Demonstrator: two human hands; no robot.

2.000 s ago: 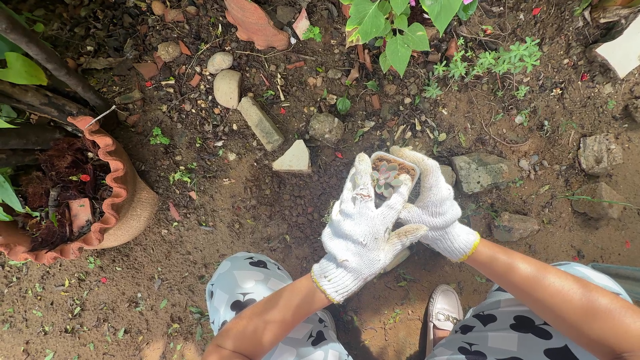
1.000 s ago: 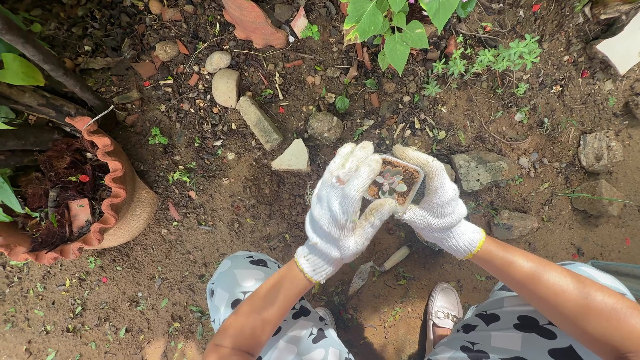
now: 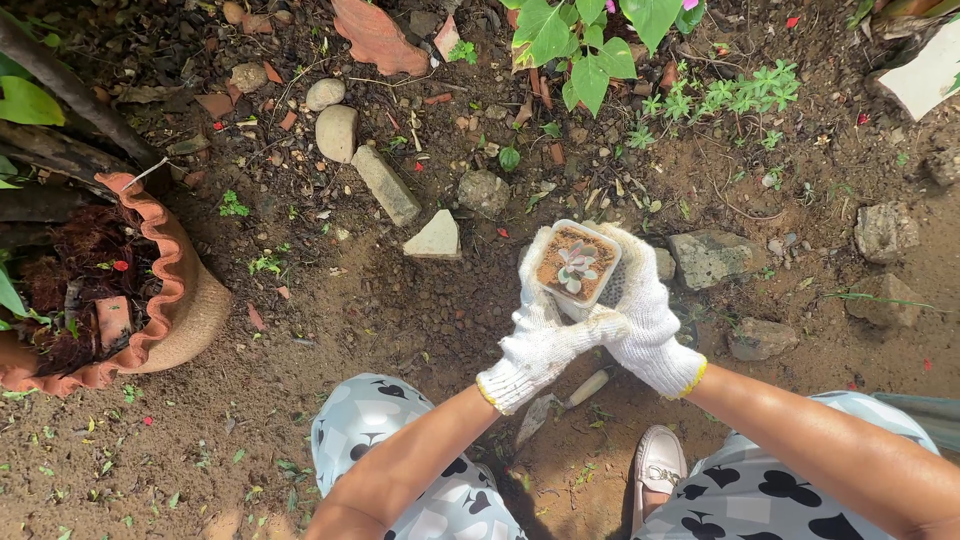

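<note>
A small square pot of whitish plastic [image 3: 618, 264] is filled with brown, grainy soil, and a pale succulent [image 3: 577, 265] grows at its middle. My left hand [image 3: 545, 337], in a white knit glove, holds the pot from its left and near side. My right hand [image 3: 643, 311], gloved alike, cups it from the right and from beneath; some of its fingers are hidden behind the pot. Below my hands a hand trowel [image 3: 589, 388] with a light handle lies on the ground, partly covered by my left wrist and glove.
A terracotta pot with a wavy rim [image 3: 161, 300] stands at the left. Stones [image 3: 386, 184] and a pale angular piece [image 3: 435, 236] lie beyond my hands, with more rocks [image 3: 716, 257] at the right. A leafy plant [image 3: 592, 56] grows at the top. My shoe [image 3: 658, 465] is below.
The pot was more covered by my hands two seconds ago. Since one second ago, my left hand has moved right and its thumb now reaches across below the pot toward my right hand.
</note>
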